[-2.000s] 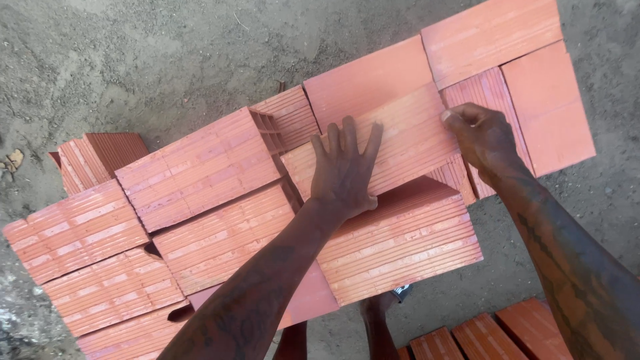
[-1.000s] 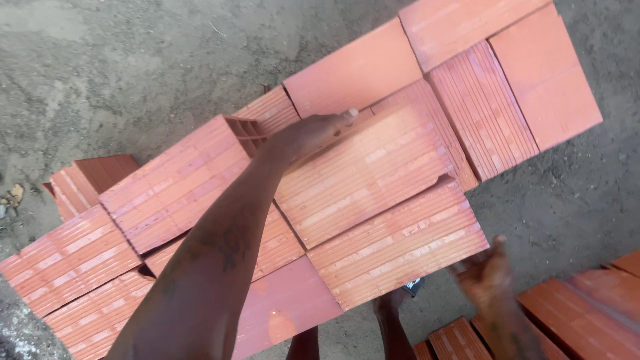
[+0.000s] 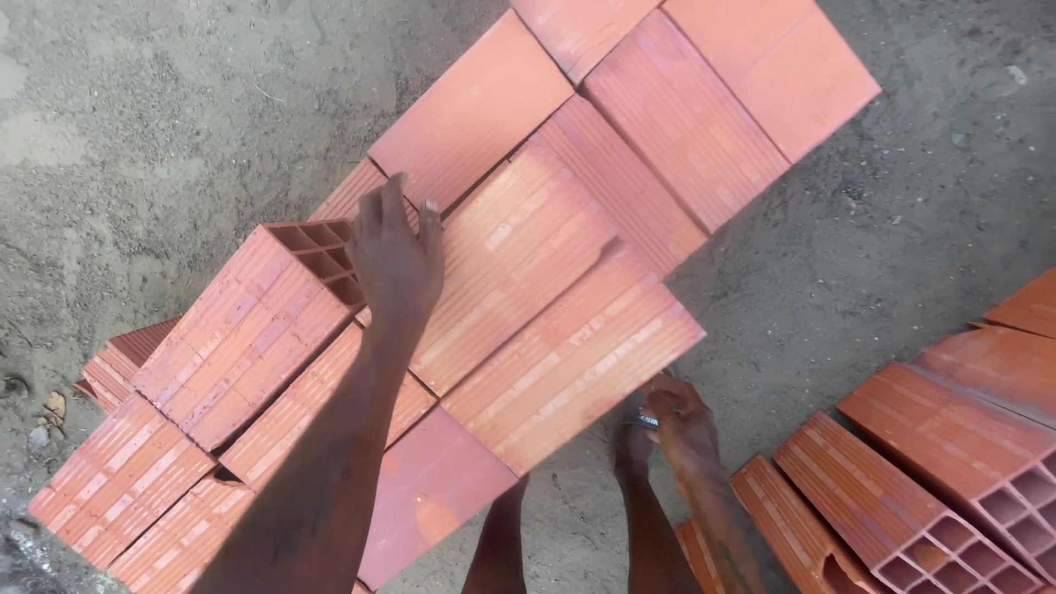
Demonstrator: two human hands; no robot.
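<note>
Hollow clay blocks lie packed together in a stack. My left hand (image 3: pixel 396 256) is over the stack, fingers apart, between a block with its square cells showing (image 3: pixel 247 330) and a light orange ribbed block (image 3: pixel 516 264); whether it presses on either is unclear. A smooth-faced block (image 3: pixel 474 107) lies just beyond its fingertips. My right hand (image 3: pixel 681 408) is low, beside the near right edge of another ribbed block (image 3: pixel 573 359), its fingers partly curled. Whether the fingertips touch that block cannot be told.
More hollow clay blocks (image 3: pixel 874 503) stand in a row on the ground at lower right. A separate ribbed block (image 3: pixel 111 371) shows behind the stack at left. My legs and feet (image 3: pixel 634 454) are close to the stack's near side, on grey dirt ground (image 3: pixel 784 305).
The light orange block, under both hands two seconds ago, now lies beside the near ribbed block. My right hand has come down from the stack's upper right. The view has turned.
</note>
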